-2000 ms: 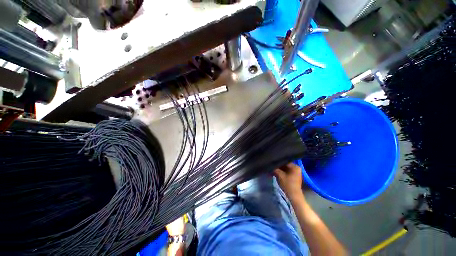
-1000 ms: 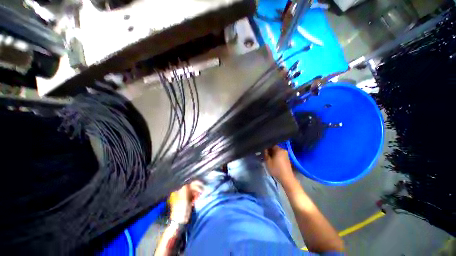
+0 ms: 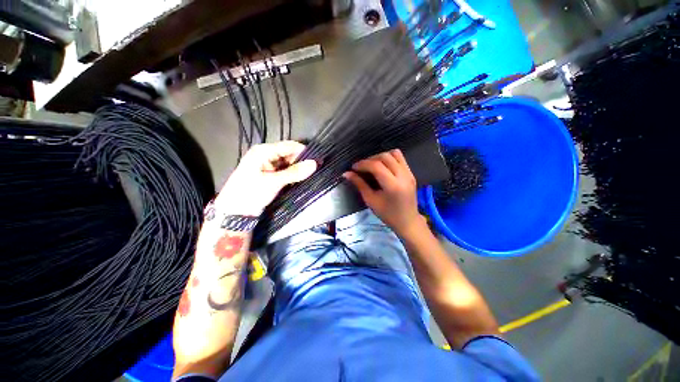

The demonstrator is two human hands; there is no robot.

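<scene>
A fanned bundle of black cables (image 3: 373, 112) lies on the grey metal table (image 3: 201, 130), its thicker dark tips pointing right past the table's corner. My left hand (image 3: 272, 175) is on the bundle's left part, thumb and fingers around some cables. My right hand (image 3: 384, 179) is at the bundle's near edge with bent fingers on the cables; its fingertips are partly hidden, so its hold is unclear. A slotted silver bar (image 3: 302, 57) lies at the back of the table, with several cable leads running from it towards me.
A large curved hank of black cables (image 3: 149, 186) is at left. A round blue tub (image 3: 533, 186) with small black bits stands at right, below a bright blue tray (image 3: 499, 45). Dense black cables (image 3: 634, 171) hang at far right. The press (image 3: 149, 52) is above the table.
Both my hands have come up from beside my lap onto the cable bundle. The bundle's tips are spread wider and reach higher over the blue tray.
</scene>
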